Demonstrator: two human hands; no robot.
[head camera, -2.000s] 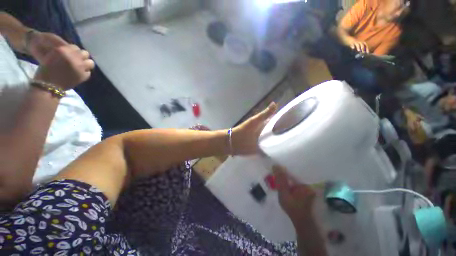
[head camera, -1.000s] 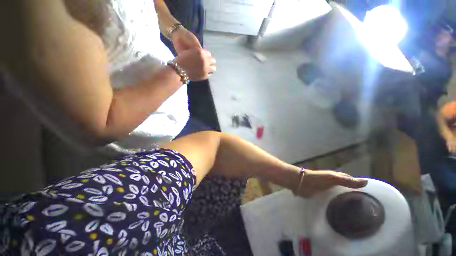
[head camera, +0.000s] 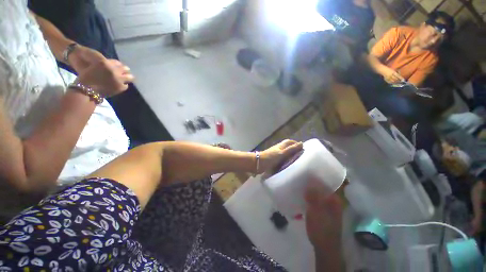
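A white round housing (head camera: 309, 172) is held tilted above the table, with its dark round centre partly showing at the upper left. My left hand (head camera: 281, 155), with a thin bracelet on the wrist, grips it at the edge by the dark centre. My right hand (head camera: 323, 210) is blurred and lies against its lower side; its fingers are not clear. Small black pieces (head camera: 278, 220) and a small red piece (head camera: 298, 216) lie on the white table just below the housing.
A person in white (head camera: 42, 101) is close on the left. More black pieces (head camera: 197, 123) and a red piece (head camera: 220, 127) lie on the neighbouring table. A cardboard box (head camera: 346, 109), teal lamp (head camera: 373, 232) and white carton (head camera: 390, 138) are beyond. A person in orange (head camera: 407, 50) sits far off.
The housing has turned from its dark centre facing the camera to a tilted side view. My right hand has come into view against it. The camera view has swung, showing more at the right.
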